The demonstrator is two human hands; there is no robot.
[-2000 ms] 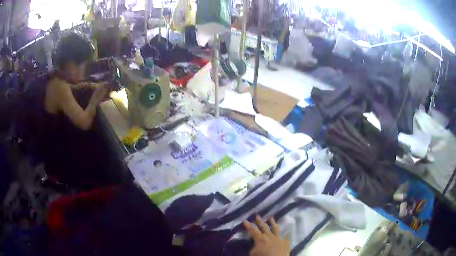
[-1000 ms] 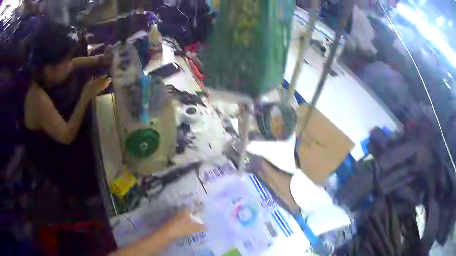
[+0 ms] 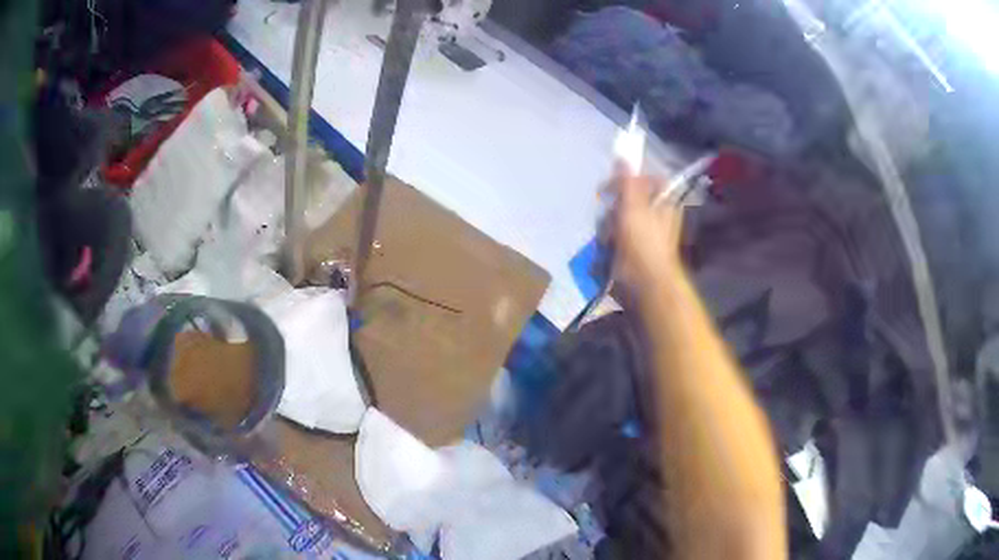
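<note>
My right hand (image 3: pixel 644 224) is at the end of a bare forearm that reaches up from the lower right edge. It is blurred. A small white pointed piece (image 3: pixel 630 144) stands up from its fingertips, and the hand seems closed on it; what the piece is cannot be told. A pale thin strip shows just right of the fingers. The hand is over the right end of a long white table (image 3: pixel 482 142), beside a mass of dark fabric (image 3: pixel 833 273). My left hand is not in view.
Brown cardboard (image 3: pixel 438 295) lies in the middle with white cut pieces (image 3: pixel 318 361) at its left. A clear round tub (image 3: pixel 214 366) holds a brown scrap. Two upright poles cross the view. A red basket (image 3: pixel 225 68) is at upper left, printed plastic (image 3: pixel 164 498) at lower left.
The view has moved forward and right, past the machine and the other person. The hand over the printed plastic has left view; a hand now reaches to the far table at right.
</note>
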